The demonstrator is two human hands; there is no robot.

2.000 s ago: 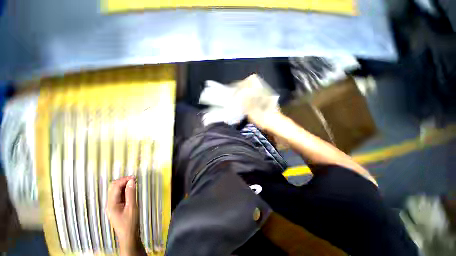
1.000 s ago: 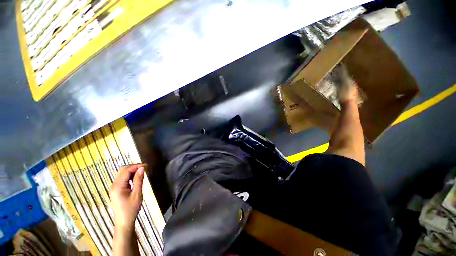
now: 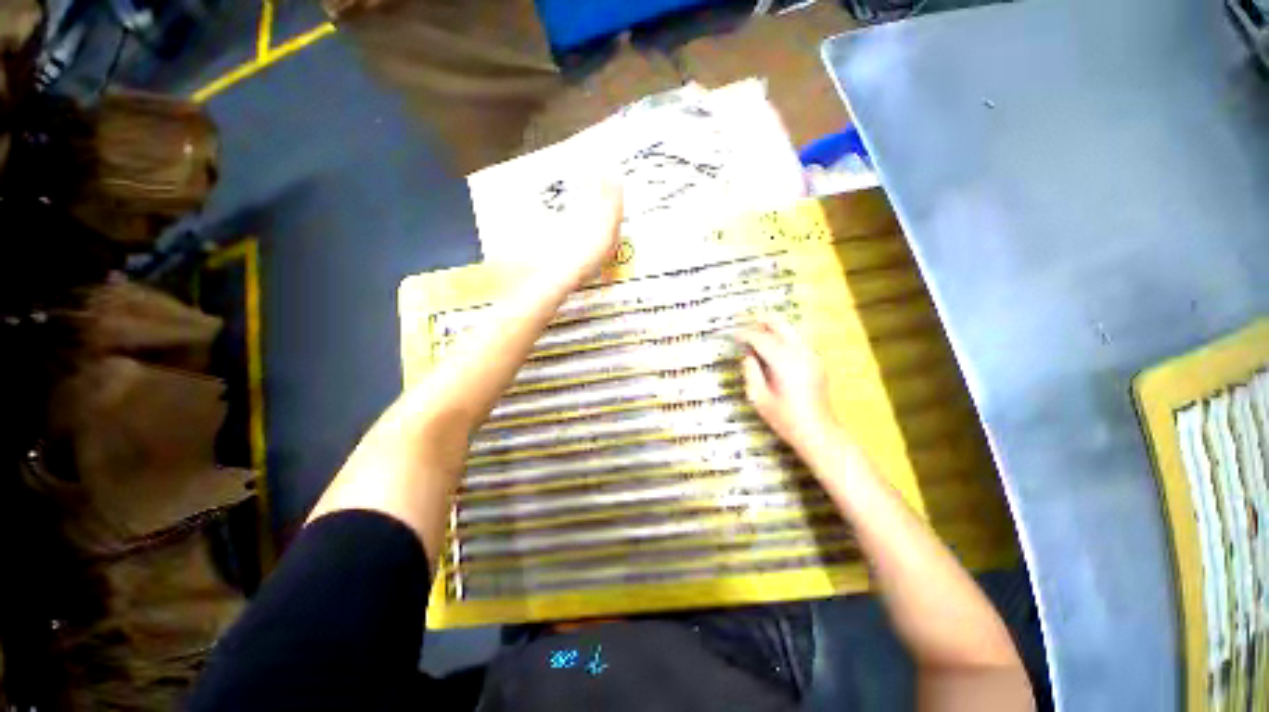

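Observation:
A yellow slotted template (image 3: pixel 884 403) lies in front of me, its right part under the silver table's edge. Its long slots run side to side and look whitish-grey; glare hides which ones hold strips. My left hand (image 3: pixel 592 237) is blurred at the template's top edge, over the lower part of a whitish bag or sheet (image 3: pixel 522 202) with dark marks. Whether it holds anything is unclear. My right hand (image 3: pixel 786 373) is over the upper right of the slots, fingers bent down at them. I cannot tell if a strip is between its fingers.
The silver machine table (image 3: pixel 1086 209) is at the right, with a second yellow template (image 3: pixel 1162 403) holding white strips at its right edge. Brown pieces (image 3: pixel 153 403) hang at the left. The dark floor (image 3: pixel 334 153) has yellow lines. A blue object (image 3: pixel 626 20) is at the top.
The view has swung to the template. My right hand has left the cardboard box and is now over the slots. My left hand has moved from the slots to the template's top edge.

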